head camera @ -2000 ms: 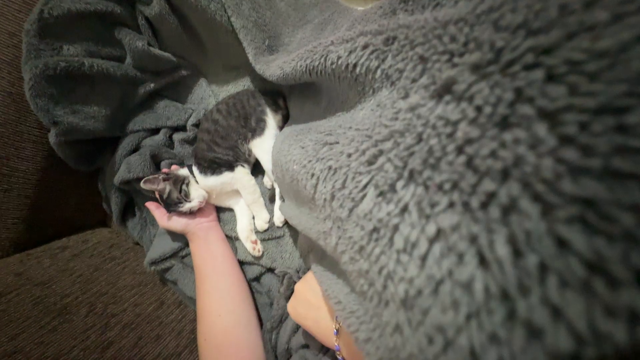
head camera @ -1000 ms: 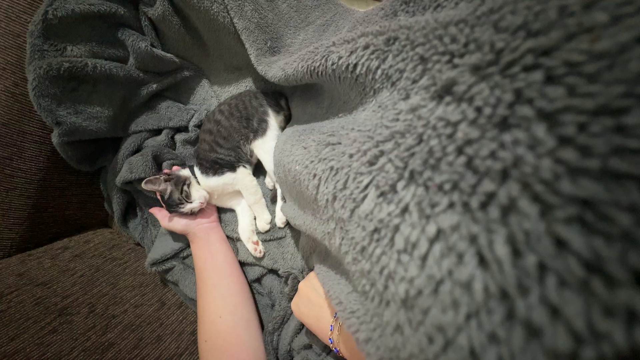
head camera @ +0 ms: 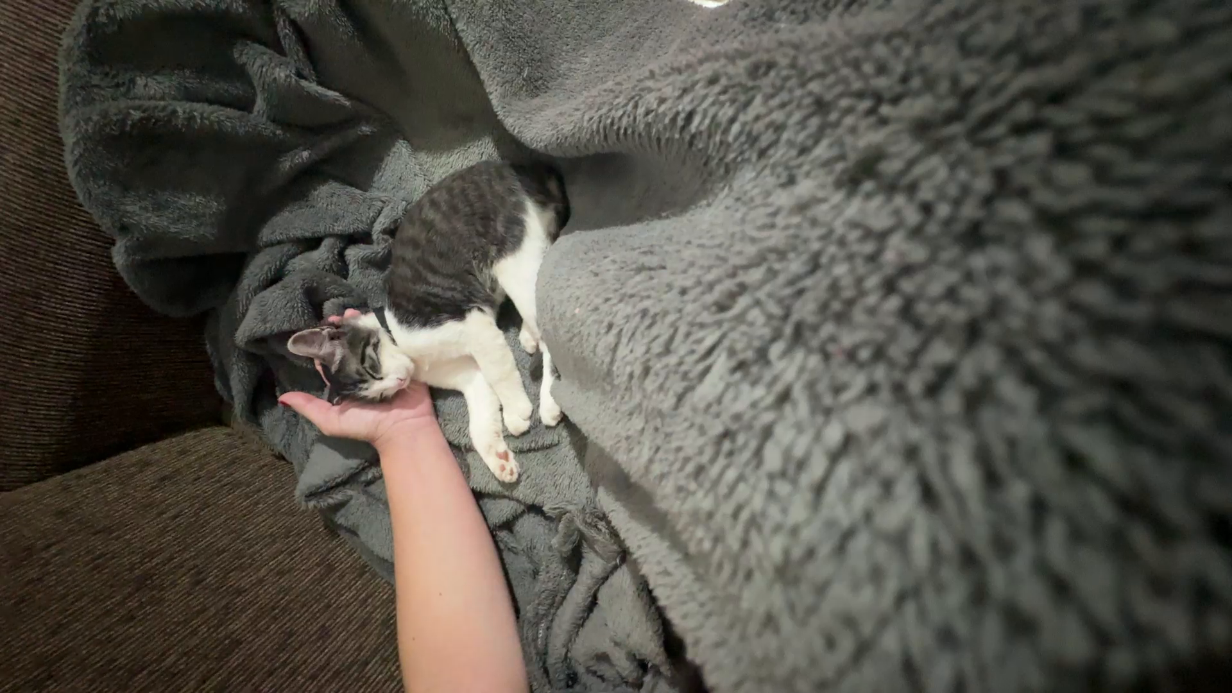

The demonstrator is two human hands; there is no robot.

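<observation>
A grey tabby-and-white cat (head camera: 452, 260) lies on its side on a rumpled grey fleece blanket (head camera: 337, 144). It wears a thin dark collar, and its white legs stretch toward the lower right. My left hand (head camera: 371, 414) is palm up under the cat's head, cradling it, with the thumb out to the left. Fingertips show behind the head; the rest of the fingers are hidden beneath it. The cat's eyes look closed. My right hand is out of view.
A raised fold of fleece (head camera: 866, 385) fills the right side and hides part of the cat's hind end. Brown ribbed upholstery (head camera: 173, 577) lies at the lower left, with another brown upholstered section (head camera: 77, 289) above it.
The right arm, with a beaded bracelet at the bottom in both earlier frames, has gone out of view. My left hand stays under the cat's head.
</observation>
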